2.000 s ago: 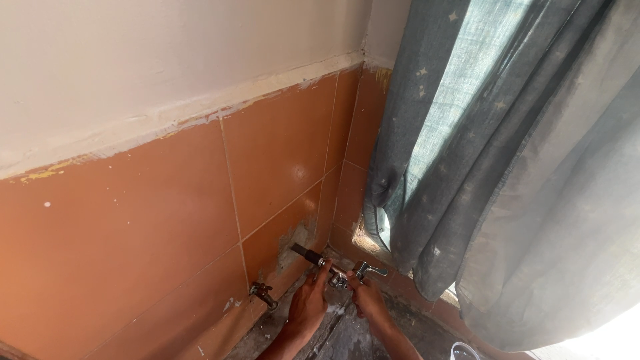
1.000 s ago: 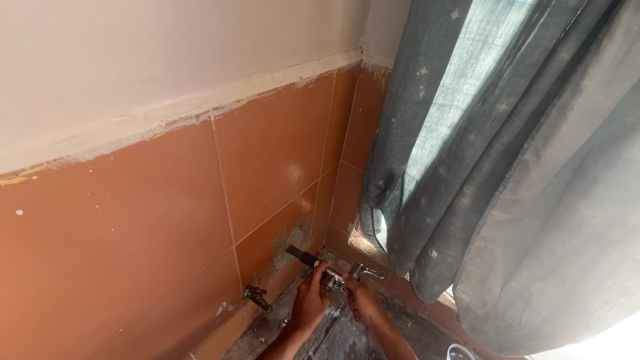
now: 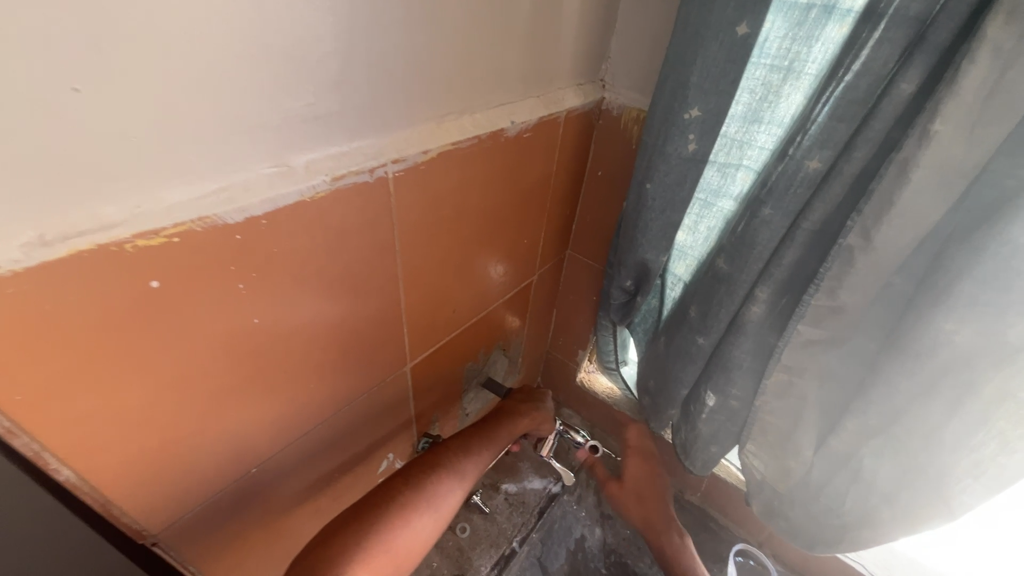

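Observation:
A dark pipe (image 3: 496,388) comes out of a patch of bare mortar in the orange tiled wall. My left hand (image 3: 528,412) is closed around the fitting at this pipe's outer end, which it mostly hides. A chrome faucet (image 3: 570,436) with a lever handle and an open round end sticks out just right of that hand. On its right side is my right hand (image 3: 636,472), blurred, fingers spread, with the thumb close to the faucet's open end; whether they touch is unclear. A second metal tap (image 3: 428,442) on the wall is partly behind my left forearm.
A small metal fitting (image 3: 479,502) and a pale ring (image 3: 462,530) lie on the wet grey slab (image 3: 520,480) below. Grey-blue curtains (image 3: 744,280) hang on the right, down to the window's ledge. The rim of a clear plastic container (image 3: 750,560) shows at the bottom edge.
My left hand has shifted over the fitting by the pipe, covering it. The right hand has come off the faucet and its fingers have spread. The faucet's lever now points downward.

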